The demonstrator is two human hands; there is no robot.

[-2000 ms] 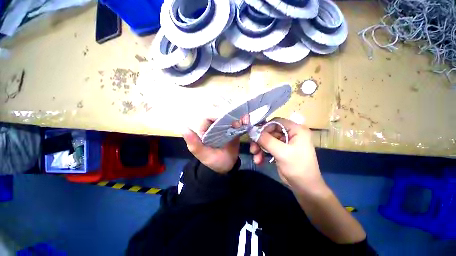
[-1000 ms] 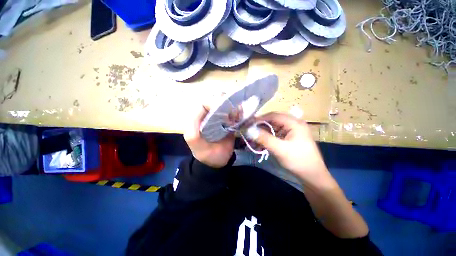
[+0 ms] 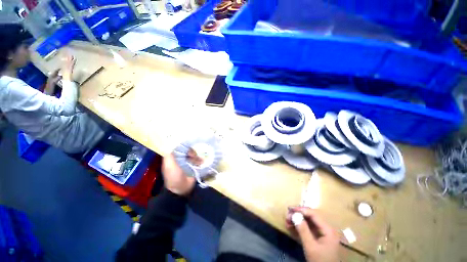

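A grey-white flanged ring (image 3: 209, 148) with a large centre hole is held at its left edge by my left hand (image 3: 179, 171). A pale cord (image 3: 204, 180) hangs from the ring's lower side. My right hand (image 3: 313, 233) is apart from the ring, at the bench's front edge, with a white wrap on a fingertip and its fingers curled; whether it holds anything is unclear. A stack of flanged rings (image 3: 291, 134) lies before the bins. A tangled cord pile (image 3: 455, 166) is at the far right. A small white round spot (image 3: 364, 209) lies on the tan bench.
Large blue bins (image 3: 333, 53) stand behind the ring stack, with a black smartphone (image 3: 218, 91) beside them. A person in grey (image 3: 46, 110) sits at the left. A red stool with a small tray (image 3: 117, 162) is below the bench. Thin strips (image 3: 117, 89) lie at left.
The view has swung left and up, showing the bins and the person. My right hand has moved away from the ring and cord. My left hand still holds the ring, now turned to face the camera more.
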